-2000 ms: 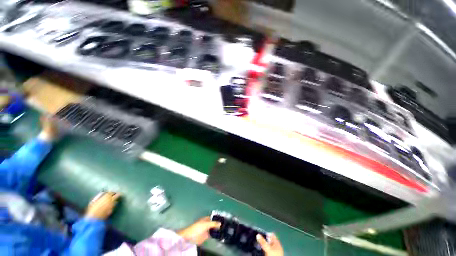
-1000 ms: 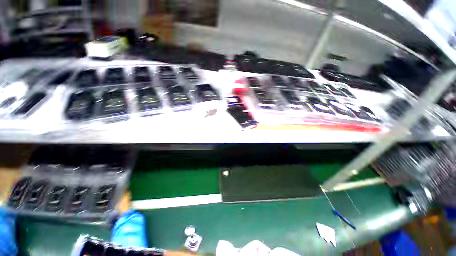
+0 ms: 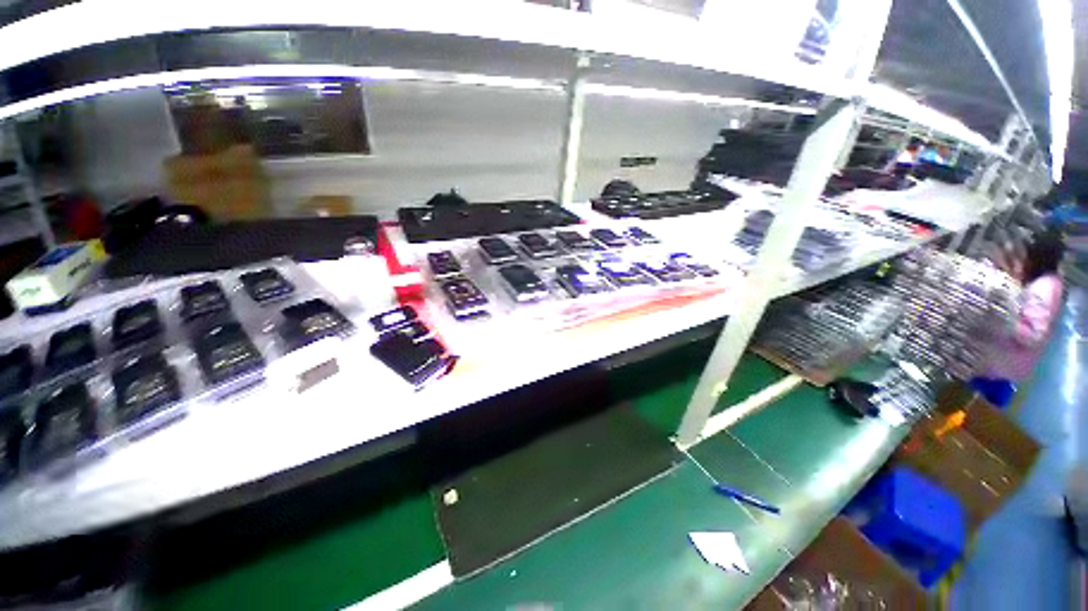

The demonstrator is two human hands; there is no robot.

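Note:
Neither of my hands shows in the picture. Nearest in front of me is the green bench top (image 3: 597, 543). On it lie a small white wipe (image 3: 718, 550) and a blue marker pen (image 3: 747, 498). A dark flat panel (image 3: 555, 489) lies under the shelf's front edge. On the white shelf (image 3: 501, 358) above, a clear device tray (image 3: 149, 358) holds black devices in rows at the left. Another device tray (image 3: 573, 269) stands to the right of a red strip. A black device (image 3: 409, 353) lies near the shelf edge.
A slanted white post (image 3: 770, 281) rises from the bench. Stacked clear trays (image 3: 943, 310) stand at the right. An open brown carton (image 3: 829, 575) and a blue stool (image 3: 909, 522) are beside the bench. A person in pink (image 3: 1036, 313) is at the far right.
The view has swung right and up. The hands, the blue sleeves and the row of black pieces seen before are out of the picture. The stool, cartons and far line have come into fuller view.

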